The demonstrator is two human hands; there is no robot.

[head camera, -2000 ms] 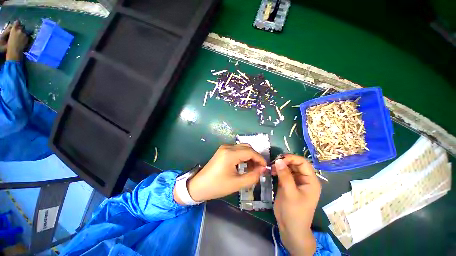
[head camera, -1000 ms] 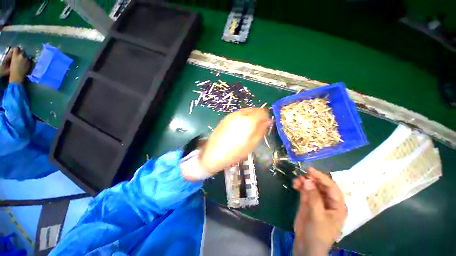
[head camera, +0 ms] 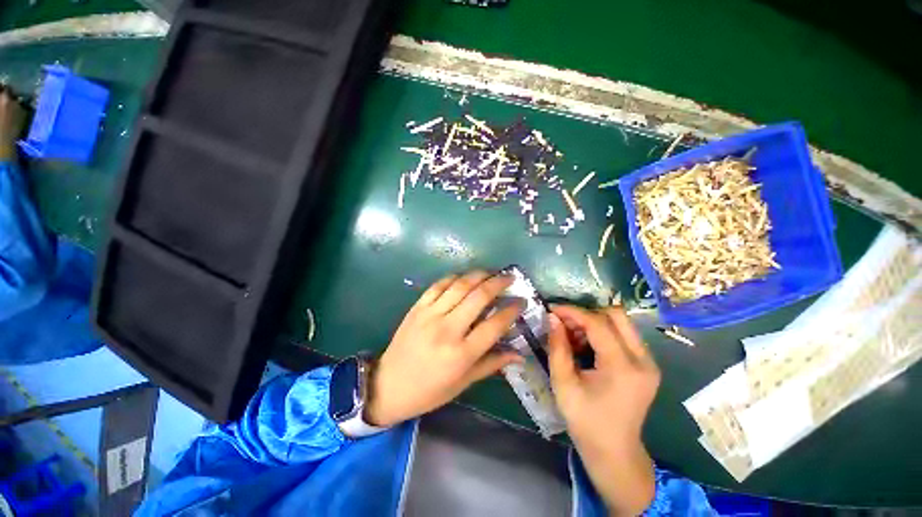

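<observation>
The silver-white module plate (head camera: 533,396) lies tilted on the green bench in front of me, with a dark bar along its middle. My left hand (head camera: 445,348) lies over its left side, with the fingers on its upper part. My right hand (head camera: 605,379) is at its right edge, with thumb and fingertips close together; a small dark thing shows between them, but I cannot tell exactly what it is. The fingers hide much of the plate's middle.
A blue bin (head camera: 799,237) of tan strips (head camera: 703,230) stands at the right, with adhesive sheets (head camera: 829,353) below it. A heap of dark and cream bits (head camera: 485,162) lies behind my hands. A black compartment tray (head camera: 192,273) is at the left. Another person's blue sleeve (head camera: 22,242) shows far left.
My left hand has come back from near the bin onto the plate, and my right hand has moved left to it. The plate is now turned at a slant. The view has shifted.
</observation>
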